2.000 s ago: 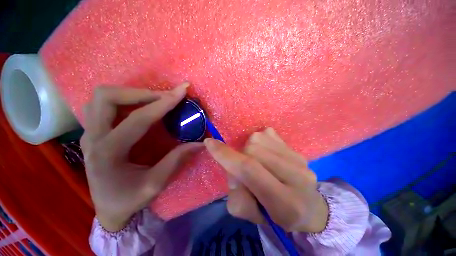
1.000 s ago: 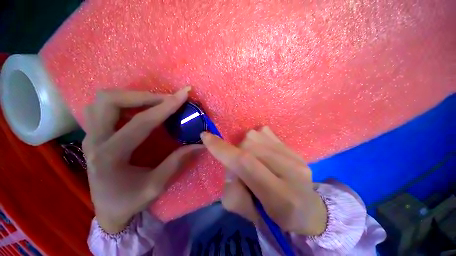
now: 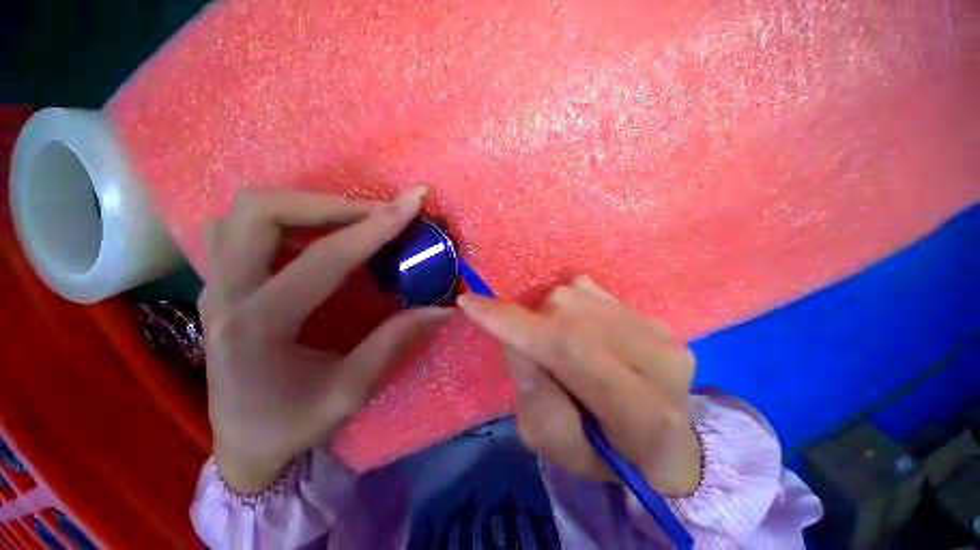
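A round black glossy watch head (image 3: 422, 269) with a bright streak of glare is held just over the pink foam pad (image 3: 645, 140). My left hand (image 3: 296, 312) grips its rim between thumb and index finger, from above and below. My right hand (image 3: 602, 376) holds a slim blue pry stick (image 3: 639, 483) like a pen. The stick's front end is at the right rim of the watch head; its very tip is too small to make out. My right index fingertip is close to the lower right rim.
A translucent tape roll (image 3: 124, 215) stands left of the pad. A small shiny dark piece (image 3: 172, 328) lies below it. A red surface (image 3: 97, 397) and a slatted red crate (image 3: 32, 505) are at lower left. A blue surface (image 3: 849, 322) is at right, with brownish boxes at lower right.
The whole view has shifted slightly, with hands, watch head and tape roll a little further right. The stick's rear end has swung right. Both grips are unchanged.
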